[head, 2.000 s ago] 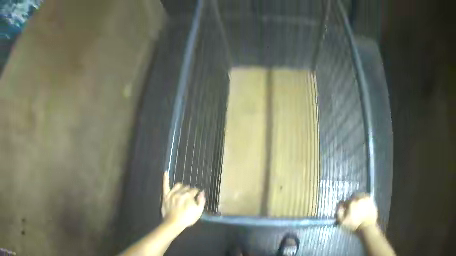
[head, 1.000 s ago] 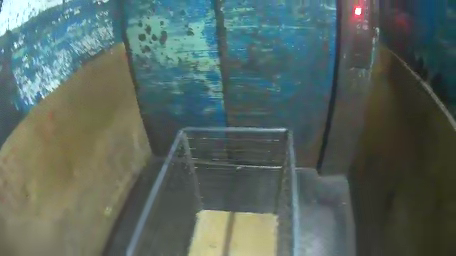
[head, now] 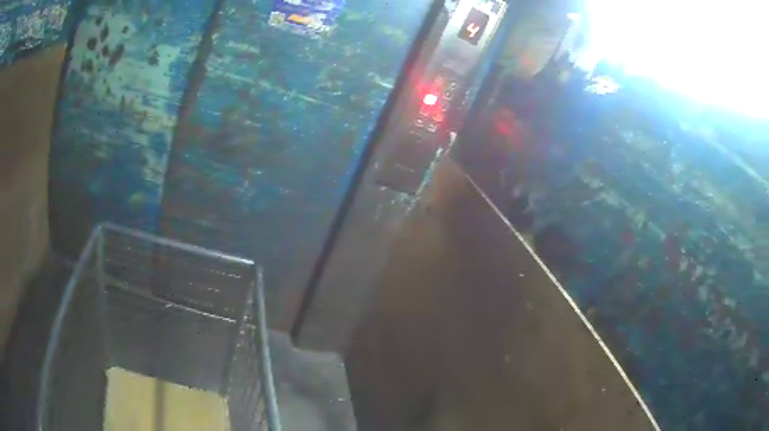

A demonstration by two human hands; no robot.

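Observation:
The grey wire-mesh trolley (head: 179,247) stands at the lower left, its far end near the lift doors and its near end cut off by the bottom edge. A flat yellowish cardboard sheet (head: 190,408) lies on its floor, with a dark stripe across it. Neither my left hand nor my right hand is in the picture, so whether they are on the trolley's rail is hidden.
Worn blue-green lift doors (head: 253,151) with a vertical seam stand beyond the trolley. A control panel (head: 434,101) to their right shows a red 4 and a lit red button. Brown board (head: 481,311) covers the lower right wall. A bright light glares at the upper right.
The view has risen from the trolley to the doors, then turned right and tilted. Both hands, seen on the trolley's rim two seconds ago, are out of the picture. The panel's display now shows.

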